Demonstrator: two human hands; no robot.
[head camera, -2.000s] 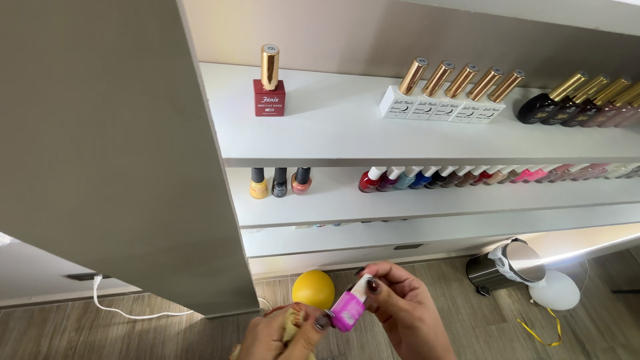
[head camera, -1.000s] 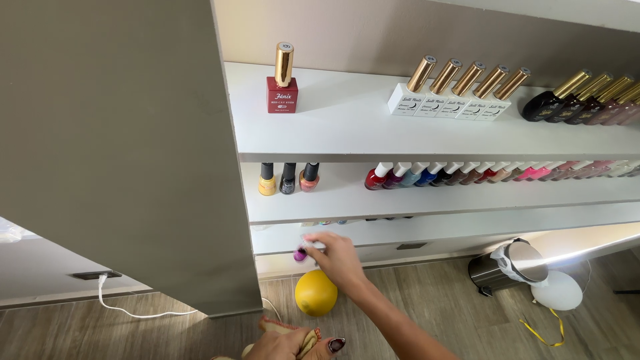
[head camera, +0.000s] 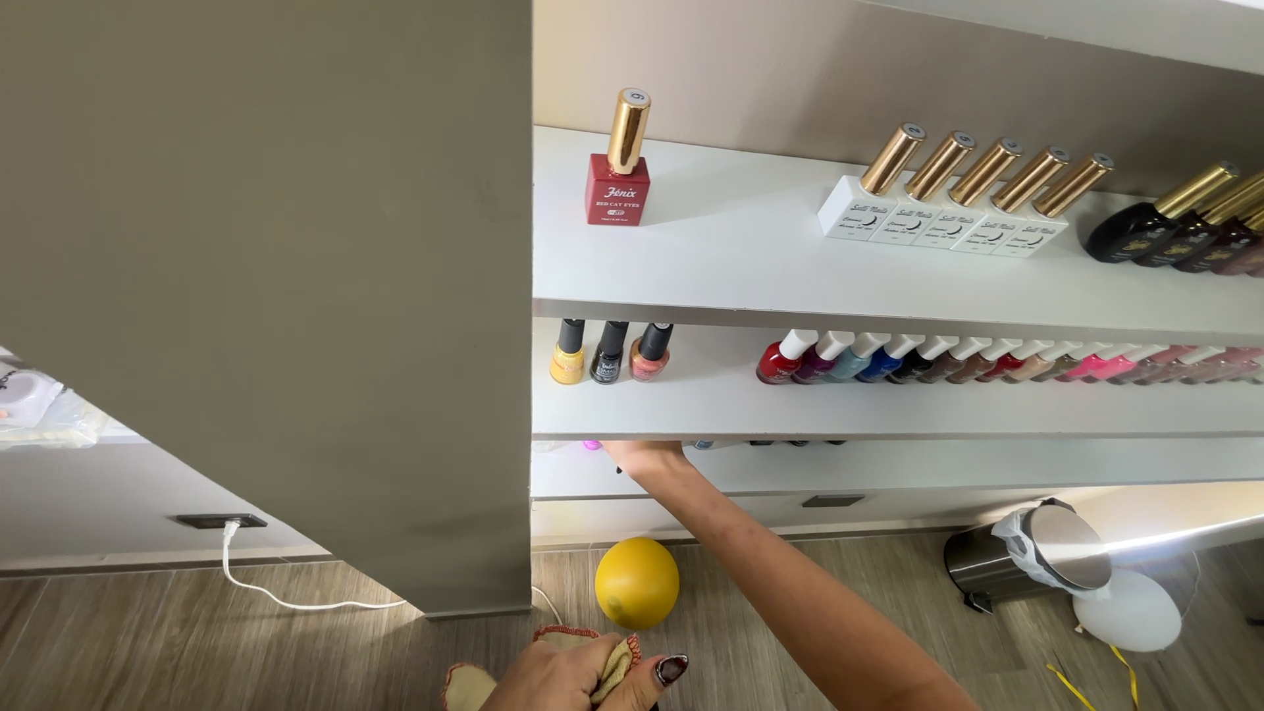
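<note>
My right hand reaches in over the lowest white shelf, its fingers hidden under the shelf above. Beside it shows a bit of a magenta nail polish bottle; whether my fingers touch it cannot be told. Low in the view, my left hand grips a beige cloth with red stitched edging. Above my right hand, yellow, black and coral nail polish bottles stand on the middle shelf.
A grey panel borders the shelves on the left. A red gel polish bottle and white bottles stand on the upper shelf. On the floor are a yellow balloon, a metal pedal bin and a white balloon.
My right hand has moved from beside my left hand to the lowest shelf, carrying the magenta bottle on the way. The view has shifted left and closer.
</note>
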